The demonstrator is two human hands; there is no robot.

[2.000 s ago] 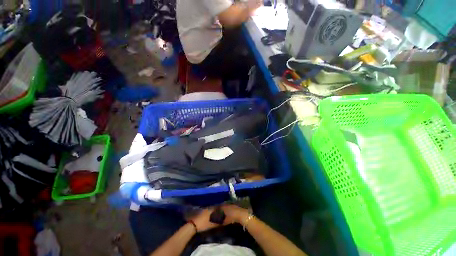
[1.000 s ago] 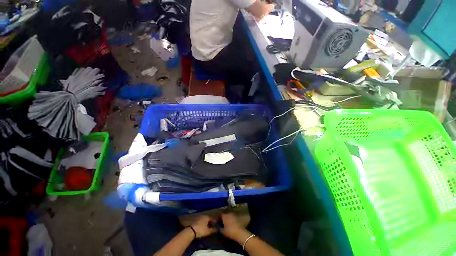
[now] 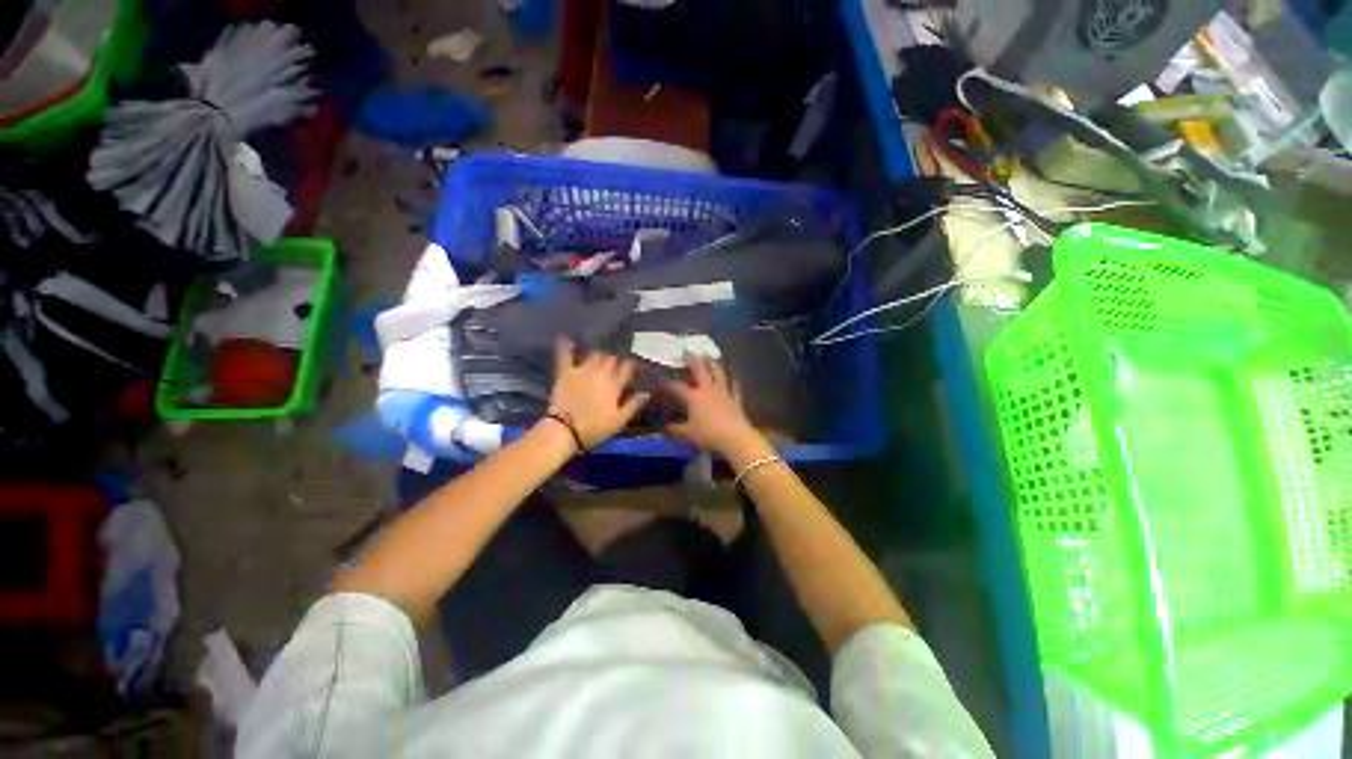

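The blue plastic basket point(image 3: 786, 445) stands in front of my knees. Dark grey cut fabric pieces point(image 3: 556, 326) lie piled in it, with white strips and a white label point(image 3: 675, 349) on top. My left hand point(image 3: 596, 398) lies on the near part of the dark pile, thumb towards the right hand. My right hand point(image 3: 712, 403) is just to its right, also on the dark cloth. The fingertips are close to the cloth and blurred; whether they grip it cannot be told. White and blue cloth point(image 3: 430, 363) hangs over the basket's left rim.
A bright green basket point(image 3: 1068, 445) sits on the blue-edged table point(image 3: 971, 489) at right, with white cords and clutter behind. On the floor at left are a small green basket point(image 3: 319, 334), a fanned bundle point(image 3: 200, 134) and a red stool point(image 3: 45, 549).
Both hands have moved from low in front of my lap, forward onto the cloth in the blue basket. The view has tipped down, showing my forearms and shirt.
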